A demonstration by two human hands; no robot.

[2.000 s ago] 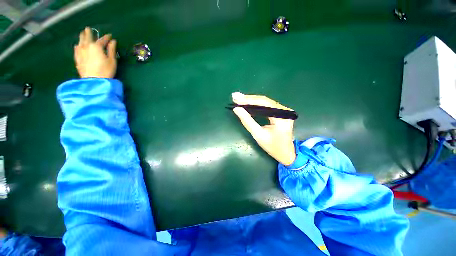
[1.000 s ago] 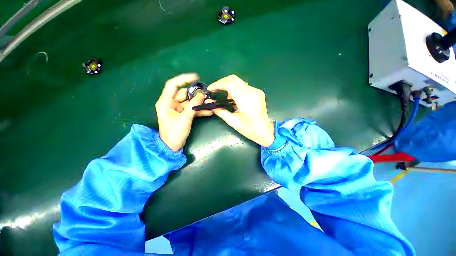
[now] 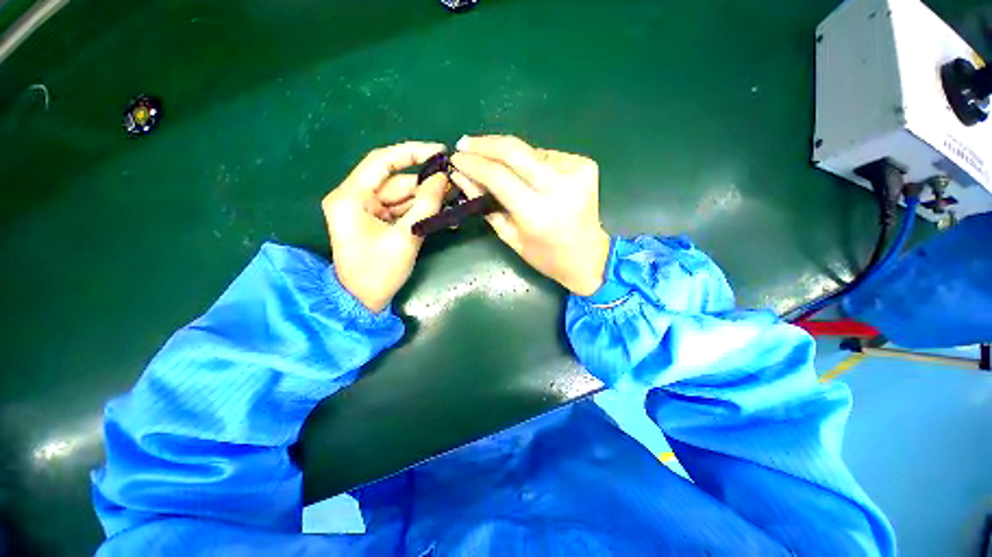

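Note:
My left hand holds a small dark round module between thumb and fingers, at the centre of the view above the green surface. The module is tilted and partly hidden by the fingers. My right hand is close against it, with its fingertips at the module's edge. It also holds black tweezers, which lie slanting under the fingers towards my left thumb. Whether the tweezers touch the module cannot be told.
Another module with a yellow centre lies on the green surface at upper left, near a thin pale wire loop. One more module is cut off at the top edge. A white box with cables stands at the right.
My left hand has come from the upper left to the centre and took hold of a module. My right hand moved up beside it. Since one second ago the module has been tilted.

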